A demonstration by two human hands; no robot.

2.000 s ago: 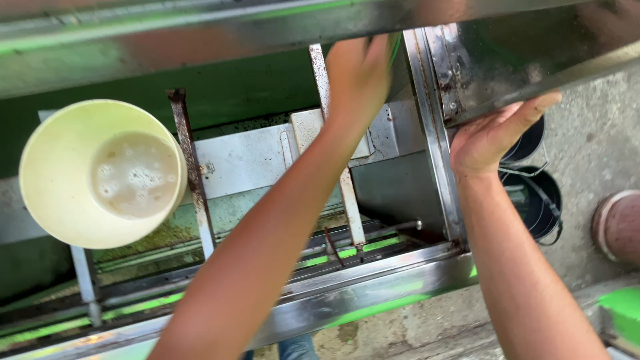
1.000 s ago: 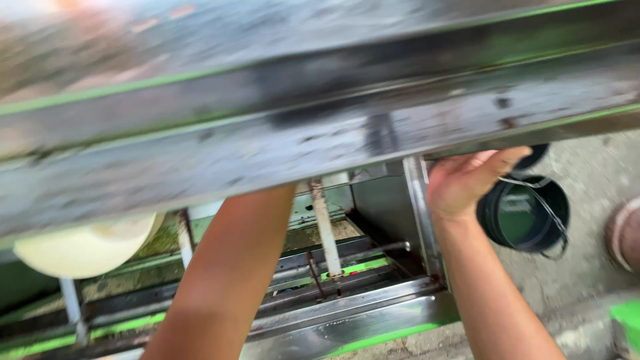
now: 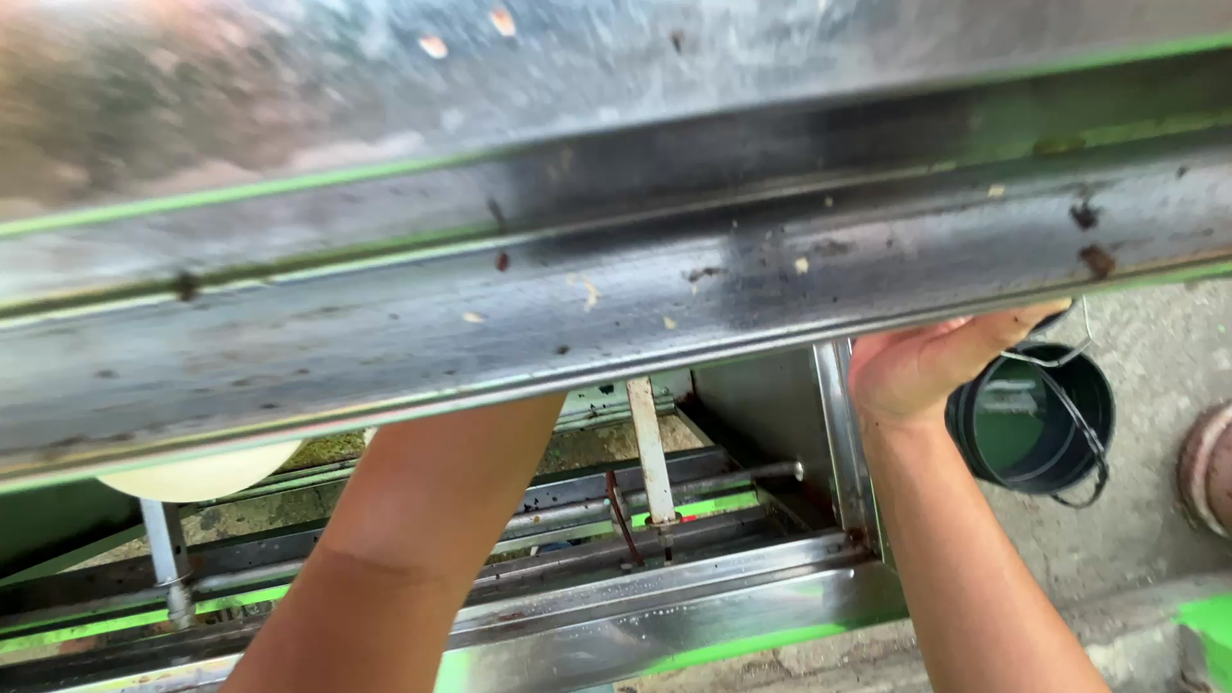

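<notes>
A long stainless steel panel (image 3: pixel 616 279), specked with dirt, spans the upper part of the view. My right hand (image 3: pixel 938 366) is under its lower edge at the right, palm up against it, with the thumb pointing right. My left forearm reaches in beneath the panel at the centre, and the panel hides my left hand. Below lies an open metal frame (image 3: pixel 674 611) with an upright whitish metal bar (image 3: pixel 651 452) and a thin rusty rod (image 3: pixel 622 520). The rim of a pale yellow plastic tub (image 3: pixel 207 470) shows under the panel at the left.
A black bucket (image 3: pixel 1035 423) with a wire handle stands on the concrete floor (image 3: pixel 1145 346) at the right, holding liquid. A reddish round pot (image 3: pixel 1208 472) is at the far right edge. Something bright green (image 3: pixel 1208 635) is at the lower right.
The steel panel has come down across the view, over the frame and most of the yellow tub. My left hand, seen two seconds ago inside the frame, is now hidden.
</notes>
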